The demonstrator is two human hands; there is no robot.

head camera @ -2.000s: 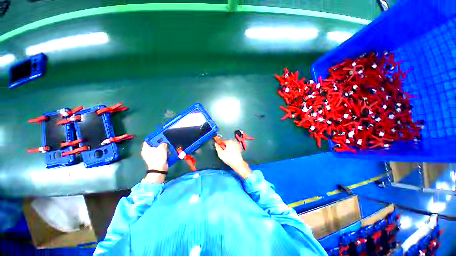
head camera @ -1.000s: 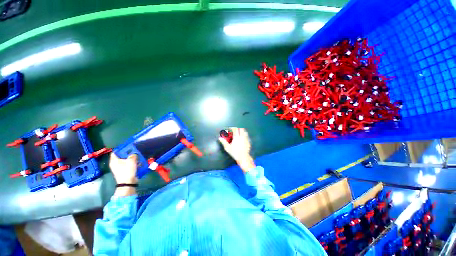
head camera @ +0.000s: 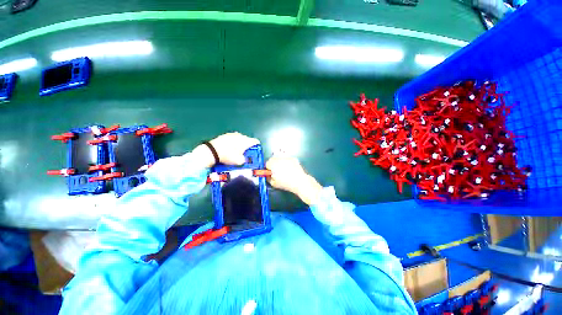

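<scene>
A blue handheld device with a dark screen stands lengthwise in front of my body, its control end away from me. My left hand holds that far end. My right hand grips a red spring clamp at the device's right edge, near the far end. Another red clamp is on the left edge near the far end. A third clamp sticks out leftward from the near left corner. Some fingertips are hidden or blurred.
Two clamped units lie side by side on the green bench at left. Blue devices lie at far left. A blue crate at right spills red clamps. A cardboard box and racked units are below.
The device has turned upright in the view and moved right, close to my body. My left hand has moved to its far end. My right hand has brought a clamp to its right edge.
</scene>
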